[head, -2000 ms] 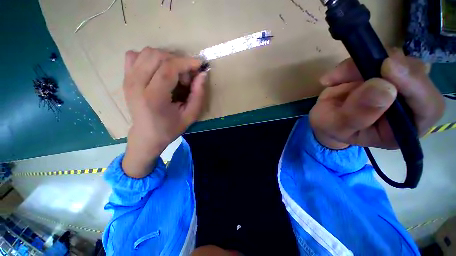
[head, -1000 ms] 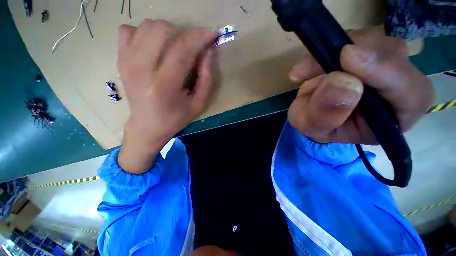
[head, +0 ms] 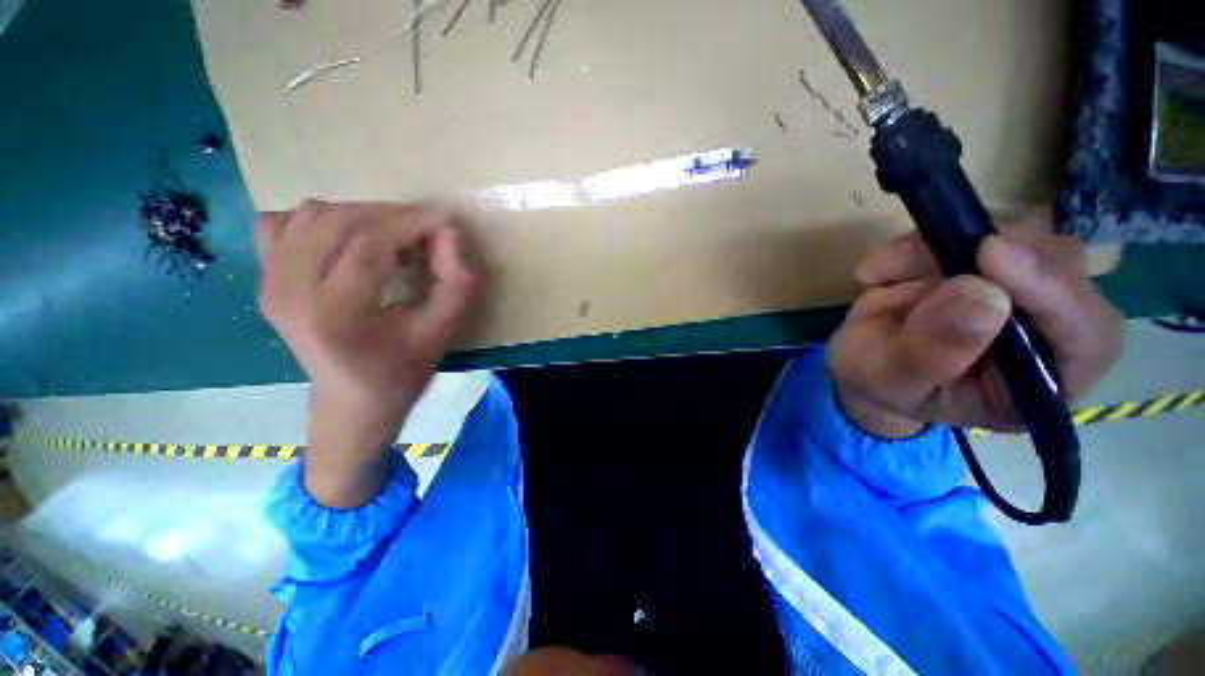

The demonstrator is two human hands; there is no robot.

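My right hand (head: 985,310) holds the black soldering iron (head: 936,165) by its handle. Its metal barrel points up and away, and the tip is cut off by the top edge. My left hand (head: 370,284) is over the brown cardboard's near left part, fingers curled, thumb near the index finger. It is slightly blurred, and whether something is in it cannot be seen. The shiny white strip (head: 621,180) lies on the cardboard between the hands, with a small dark component (head: 741,161) at its right end. Neither hand touches the strip.
Thin dark wires (head: 531,37) and a pale curved wire (head: 321,74) lie on the cardboard (head: 687,258). A dark spiky cluster (head: 176,227) is on the green bench (head: 79,291) at left. A dark speckled tray (head: 1121,211) with a metal-rimmed box (head: 1180,112) stands at right.
My left hand has moved away from the strip, left and towards me. More of the strip shows. My right hand still holds the iron, and its barrel shows more. The camera view has shifted.
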